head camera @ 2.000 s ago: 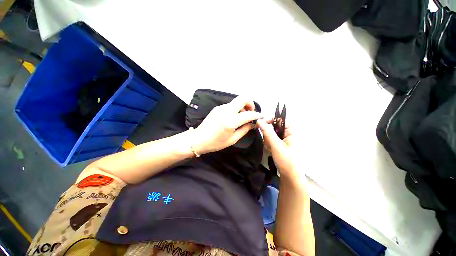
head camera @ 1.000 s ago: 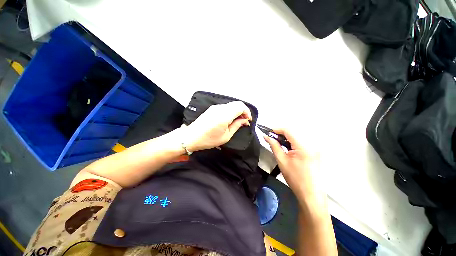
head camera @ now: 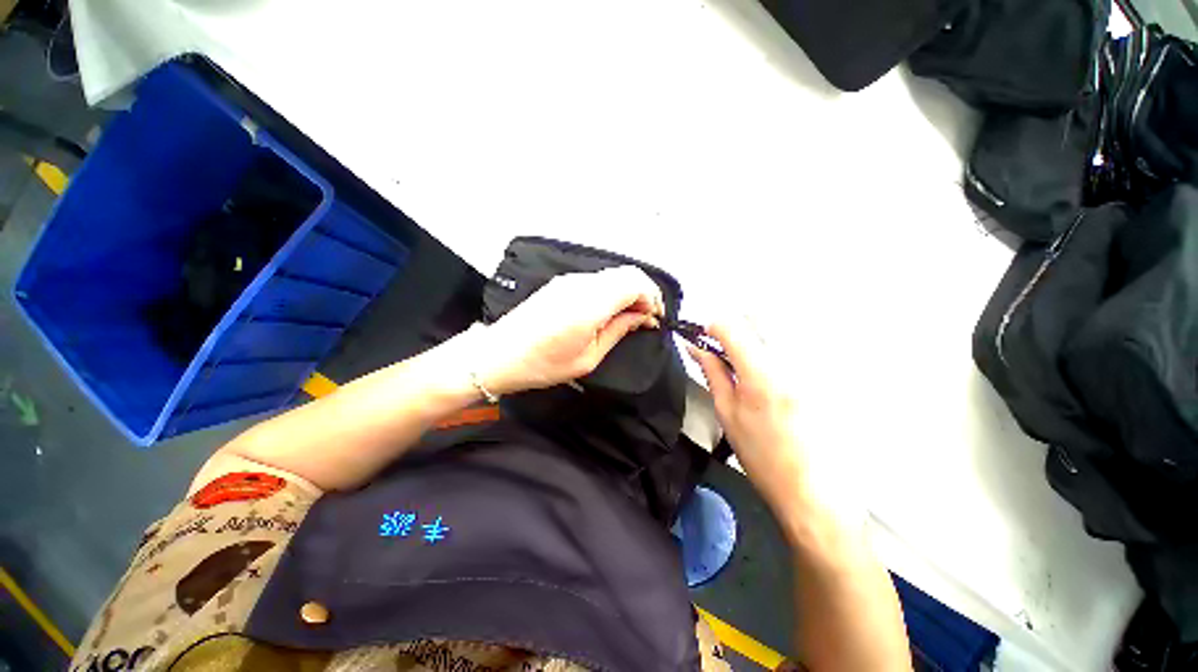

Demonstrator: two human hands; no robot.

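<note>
A small black fabric bag (head camera: 528, 267) lies over my lap at the table's edge, with a small white label on its left part. My left hand (head camera: 578, 331) lies over the bag and pinches its right edge between thumb and fingers. My right hand (head camera: 742, 381) holds dark thread snips (head camera: 696, 336), whose tips point left and touch or nearly touch the bag's edge by my left fingertips. The blade tips are too small and dark to tell whether they are open.
A white-covered table (head camera: 552, 118) runs diagonally ahead. Black bags with zippers (head camera: 1104, 341) are piled at its right. A large blue bin (head camera: 283, 309) with dark items stands at the left. A small round blue container (head camera: 707, 536) is below the table edge by my right forearm.
Two seconds ago the snips pointed up, away from the bag. My right hand has since turned them left, and over the last second brought them in to the bag's edge. My left hand keeps its pinch.
</note>
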